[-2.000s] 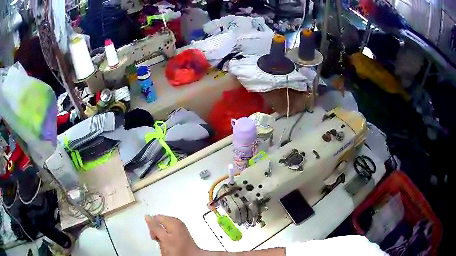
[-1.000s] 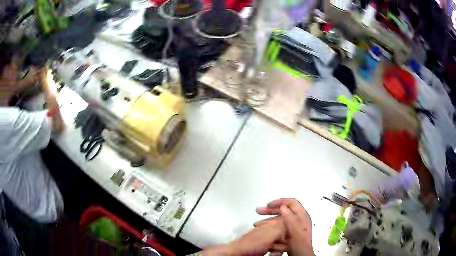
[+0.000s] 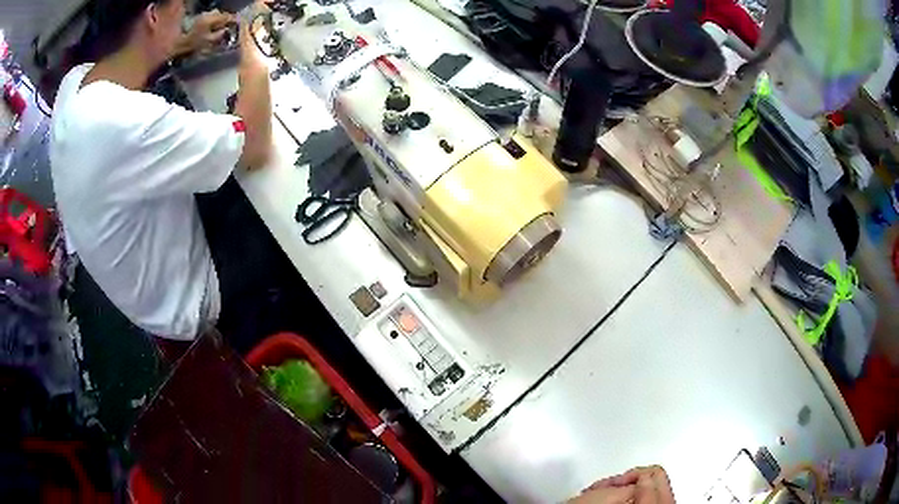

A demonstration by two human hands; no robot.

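Note:
Bare fingers (image 3: 636,485) show at the bottom edge, right of centre, over the white table (image 3: 651,374). They seem to be my two hands close together, mostly cut off by the picture's edge. I cannot tell left from right or see anything held. The lilac flask (image 3: 865,467) is partly in view at the lower right corner. Beside it is a bit of orange tube (image 3: 810,474) at the cut-off end of the near sewing machine.
The neighbouring yellow-and-cream sewing machine (image 3: 463,187) stands left of the table seam, black scissors (image 3: 325,219) beside it. A person in a white shirt (image 3: 148,177) works at its far end. A red crate (image 3: 286,345) and brown board (image 3: 246,433) are below. Green-tied fabric bundles (image 3: 823,310) lie right.
The view has swung left, bringing in the neighbouring machine and the person. The clasped hands seen a second ago now show only as fingers at the bottom edge.

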